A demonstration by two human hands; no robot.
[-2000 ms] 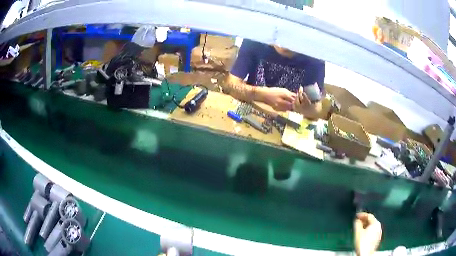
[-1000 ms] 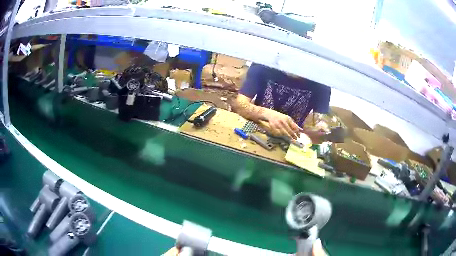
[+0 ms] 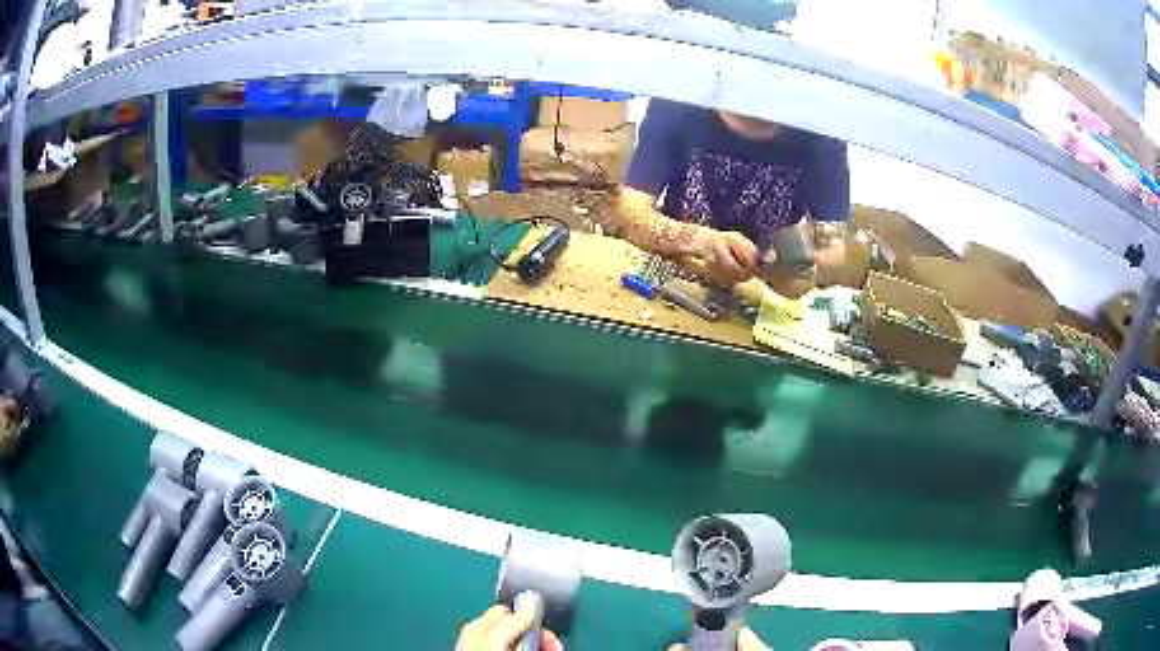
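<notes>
My left hand (image 3: pixel 500 628) is at the bottom edge, partly cut off, with its fingers around the handle of a grey handheld fan (image 3: pixel 539 567). That fan's head is upright over the white strip. My right hand (image 3: pixel 748 640) is mostly cut off by the bottom edge and holds a second grey fan (image 3: pixel 734 560) by its handle. The open end of its head faces me and shows a spoked guard. The two fans are side by side and apart. Several more grey fans (image 3: pixel 258 552) lie grouped on the green bench at the left.
Pink fans (image 3: pixel 1049 619) lie at the lower right. The green belt (image 3: pixel 534 394) runs beyond the white strip (image 3: pixel 369 499). Across it, a person (image 3: pixel 751 172) works at a wooden board (image 3: pixel 598 286) beside a cardboard parts box (image 3: pixel 913 326). A metal shelf beam (image 3: pixel 573 48) crosses above.
My right hand was reaching over the belt at the right; it has come back to the lower middle with a grey fan. My left hand still holds its fan, now further in view. The camera has shifted.
</notes>
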